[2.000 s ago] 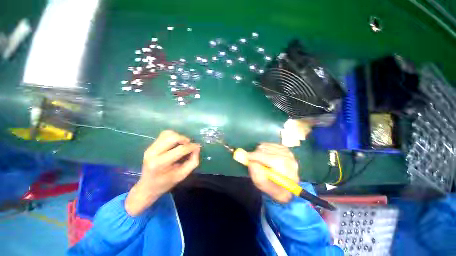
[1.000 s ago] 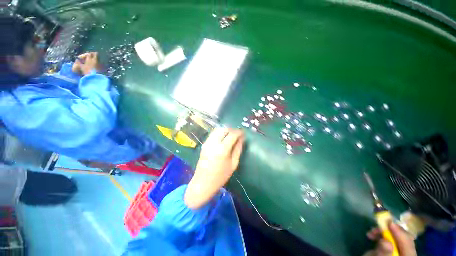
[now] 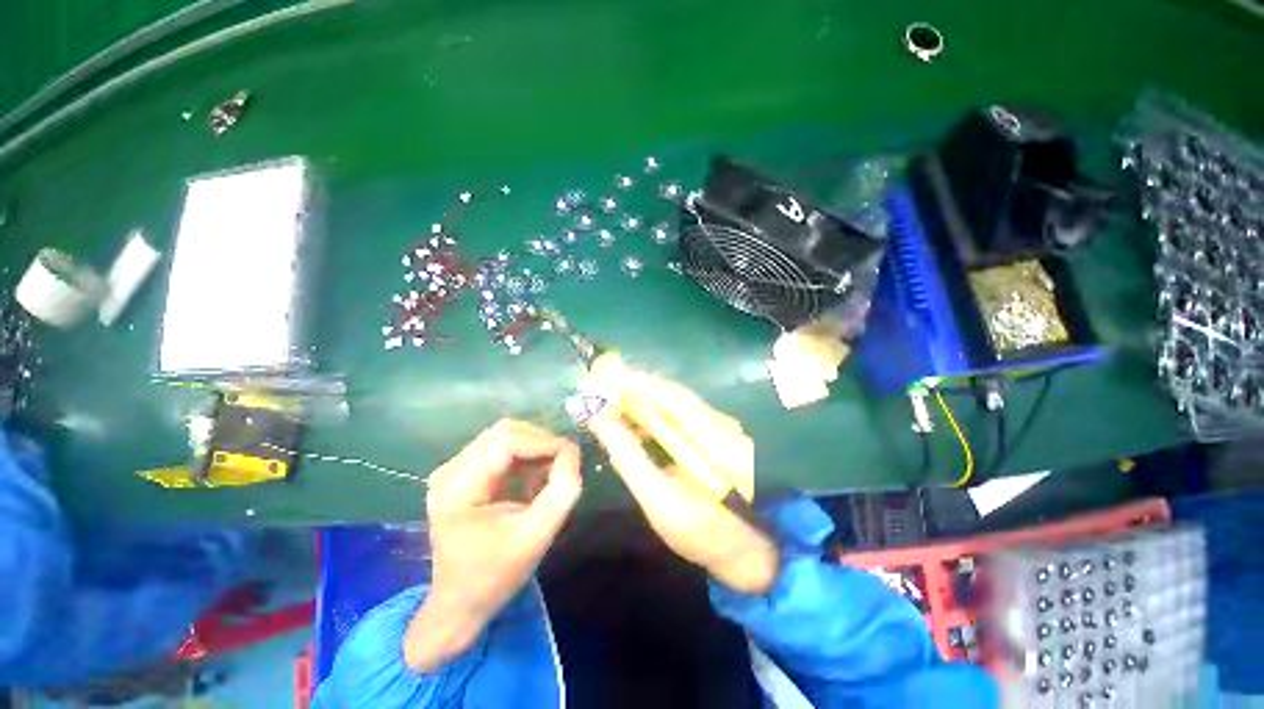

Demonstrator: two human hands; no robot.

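My left hand [image 3: 502, 506] is at the bench's near edge, fingertips curled together on the thin solder wire [image 3: 363, 463], which runs in from the left. My right hand [image 3: 679, 464] is just right of it, around the yellow soldering iron [image 3: 607, 369]. The iron's metal tip points up and left, near the red leads with white plugs [image 3: 441, 284]. A small round blue-white board [image 3: 586, 406] shows at the fingertips of my right hand; whether they touch it is unclear. More small round boards [image 3: 586, 222] lie scattered behind.
A yellow reel stand [image 3: 250, 463], a wrapped white tray [image 3: 236, 270] and a white roll [image 3: 58, 287] are at left. The black fan [image 3: 749, 263], cream pads [image 3: 808, 363], blue soldering station [image 3: 908, 298] and blister trays [image 3: 1206, 263] are at right. A blue sleeve [image 3: 42, 554] shows far left.
The view has swung from the left back over the bench. My left hand has moved from beside the reel stand to near my right hand. The iron has moved toward the leads.
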